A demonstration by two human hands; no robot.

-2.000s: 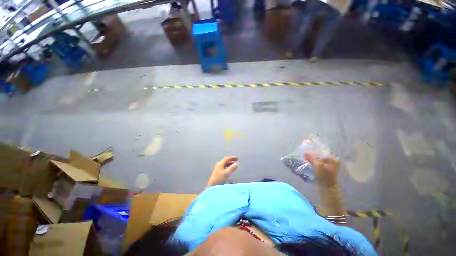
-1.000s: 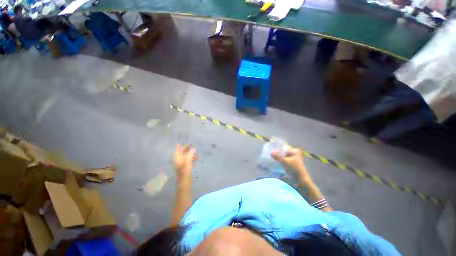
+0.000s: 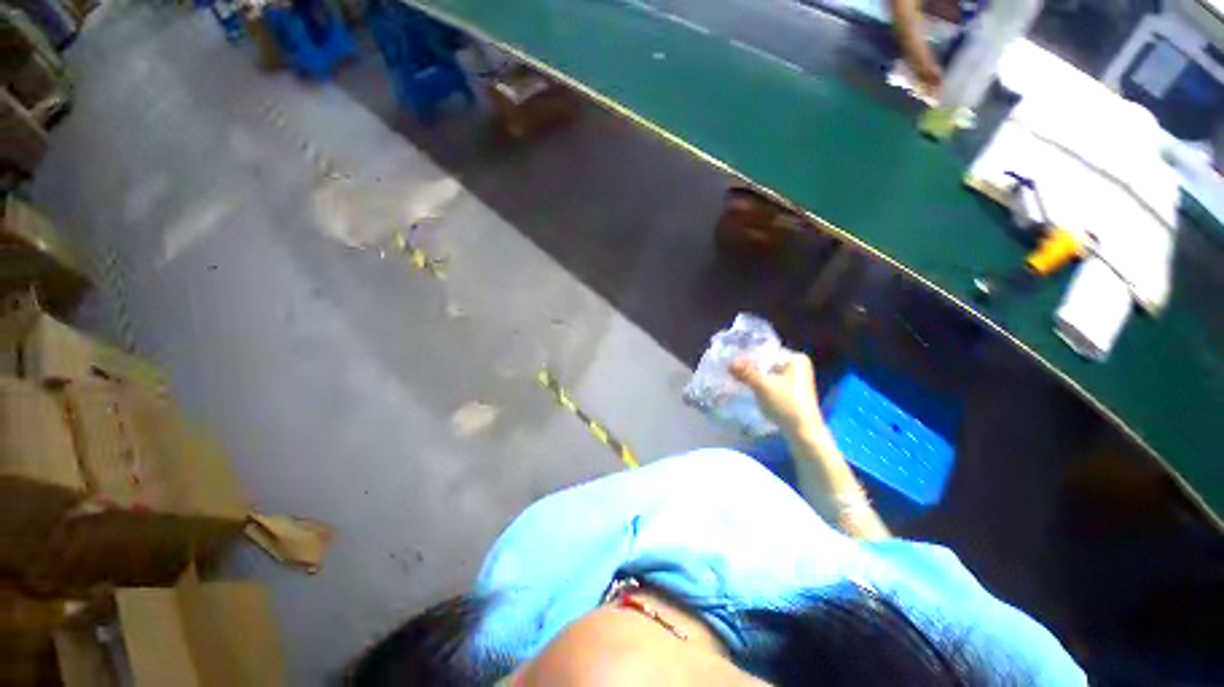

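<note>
My right hand is closed on the upper part of a clear plastic bag, held out in front of my body at waist height. The bag is shiny and crinkled; its contents cannot be made out. The bag hangs beside a blue stool, which stands near the edge of the green bench. My left hand is not in view.
A long green bench top crosses the upper right, with a white sheet, an orange-yellow item and a white block on it. A person's hand is beyond. Open cartons stand at left, beside the taped floor.
The view has turned and come closer to the green bench and stool. The right hand still holds the bag. The left hand, seen empty before, has gone out of view.
</note>
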